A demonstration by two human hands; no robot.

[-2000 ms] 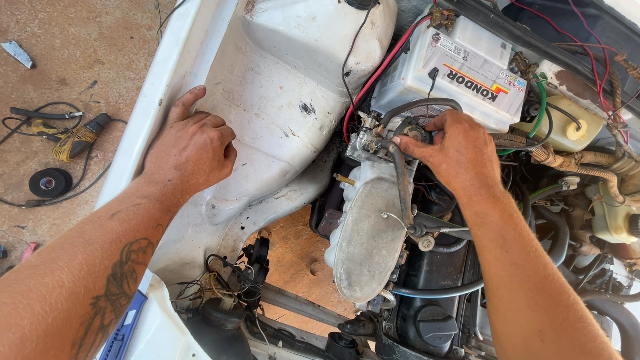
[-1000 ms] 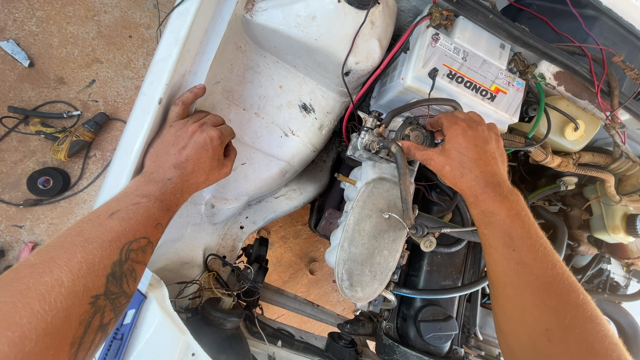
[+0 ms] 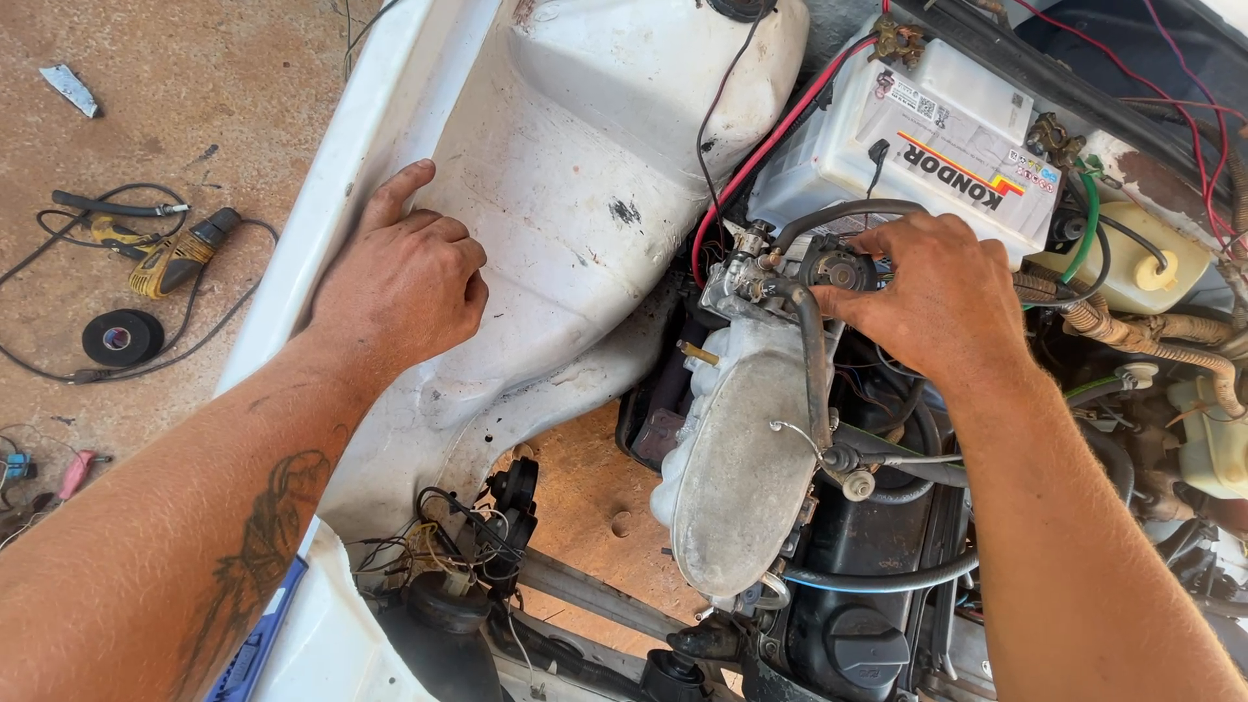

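Note:
My left hand [image 3: 405, 268] rests on the white fender edge [image 3: 351, 185] of the car, its index finger stretched out and the other fingers curled, holding nothing. At the top of the engine, my right hand [image 3: 921, 292] has its thumb and fingers around a round black part [image 3: 838, 265] on the throttle body [image 3: 746, 278]. Below that part lies the grey oval intake manifold [image 3: 743, 468], with a rubber hose [image 3: 811, 361] along its side. The far side of the round part is partly hidden by my fingers.
A white car battery [image 3: 936, 146] stands behind my right hand, with red cables nearby. The black valve cover [image 3: 858, 546] lies below. On the ground at left are a yellow corded drill [image 3: 175, 258], black tape [image 3: 123, 338] and a metal scrap [image 3: 70, 90].
My right hand has shifted its fingers slightly around the round black part. My left hand stays on the fender edge.

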